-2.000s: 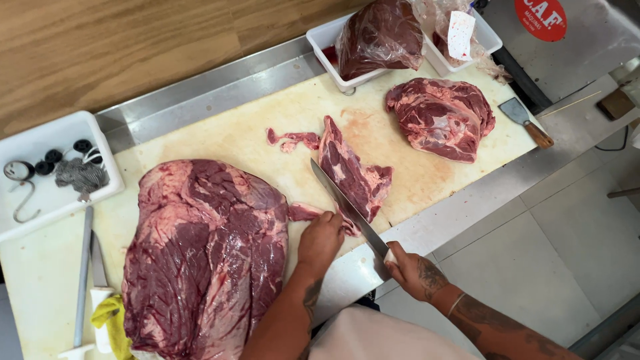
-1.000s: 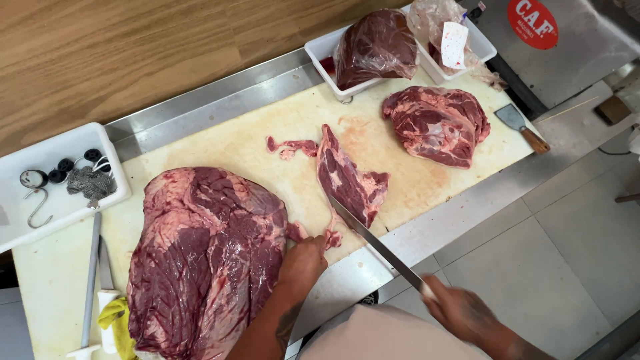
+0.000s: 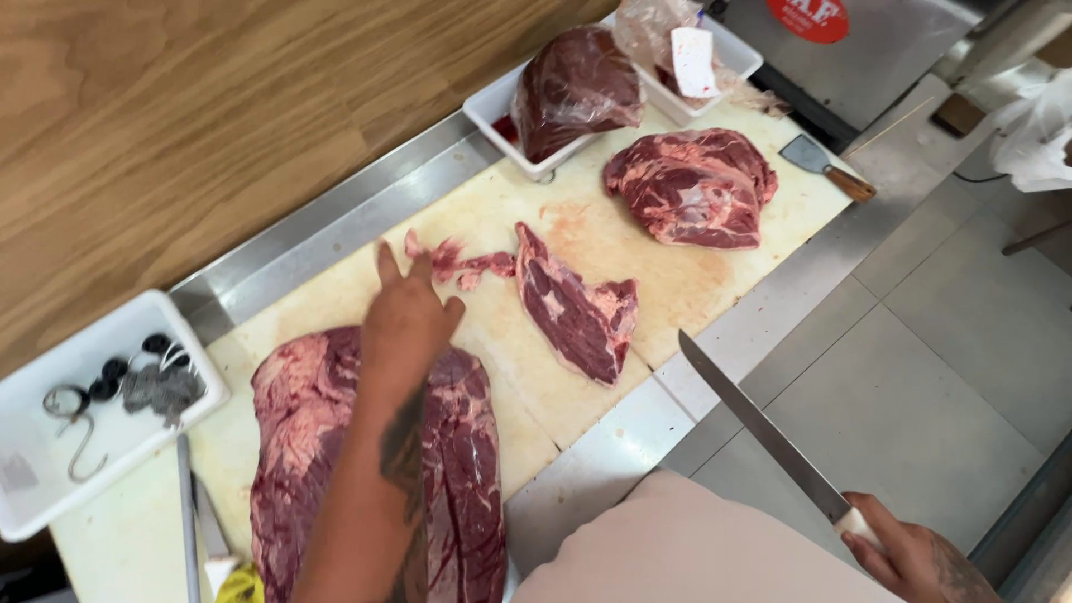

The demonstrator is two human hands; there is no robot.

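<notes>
My left hand (image 3: 414, 306) is over the cutting board (image 3: 519, 414), fingers spread, beside small meat trimmings (image 3: 461, 261); a reddish scrap lies or hangs by its fingertips, blurred. My forearm crosses above a large slab of raw beef (image 3: 456, 452). In my right hand (image 3: 900, 544) is the white handle of a long butcher's knife (image 3: 762, 427), its blade pointing up and left, over the counter edge and floor. A flat, pointed piece of beef (image 3: 574, 310) lies mid-board between the hands. A bigger chunk of beef (image 3: 691, 188) rests farther right.
A white tray (image 3: 197, 360) at left holds hooks and a metal mesh glove. Beside it lie a sharpening steel (image 3: 186, 519), another knife (image 3: 209, 523) and a yellow cloth (image 3: 240, 584). White tubs (image 3: 536, 172) with bagged meat stand behind; a scraper (image 3: 825, 167) lies at right.
My left hand has moved from beside the flat piece of beef up to the small trimmings. My right hand has drawn the knife away from that piece, off to the right.
</notes>
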